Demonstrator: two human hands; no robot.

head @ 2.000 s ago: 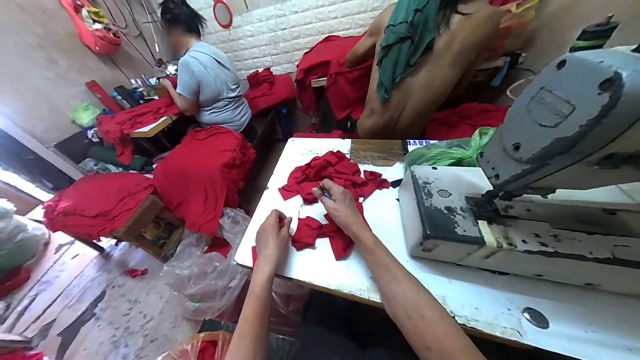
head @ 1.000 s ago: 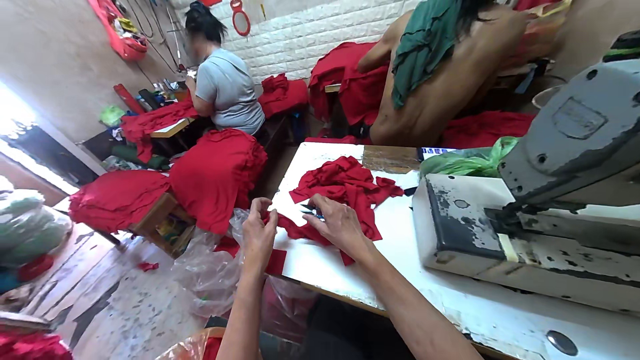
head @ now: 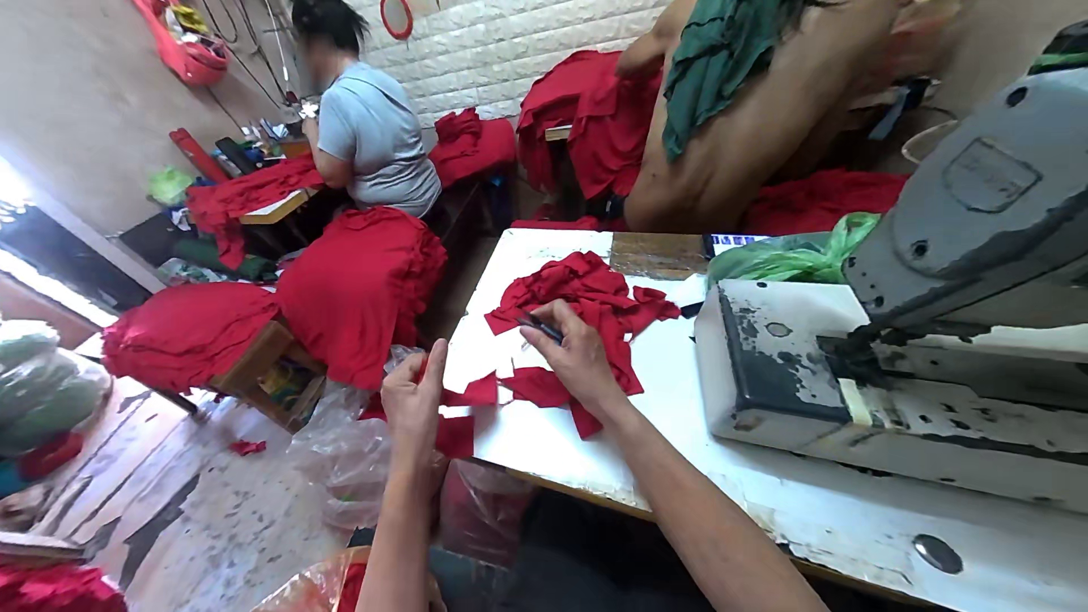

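My right hand [head: 576, 350] is closed around a small dark cutting tool [head: 541, 327], perhaps thread snips, above the white tabletop. Under and behind it lies a crumpled heap of red fabric pieces [head: 586, 285]. My left hand [head: 414, 387] is raised at the table's left edge, pinching the edge of a red fabric piece; most of what it grips is hidden by the fingers. Between the hands, small red pieces [head: 476, 391] lie at the table edge, with thin threads near them. The grey sewing machine [head: 765, 357] stands right of the heap.
A green plastic bag [head: 790, 259] lies behind the machine. Left of the table are stacks of red fabric [head: 361, 289], a wooden stool [head: 270, 374] and clear plastic bags [head: 348, 459]. One person [head: 374, 136] sits at a table at back left; another person [head: 765, 110] is bent beyond my table.
My hands have moved apart since one second ago. Small red pieces now show between them, on the front left part of the table.
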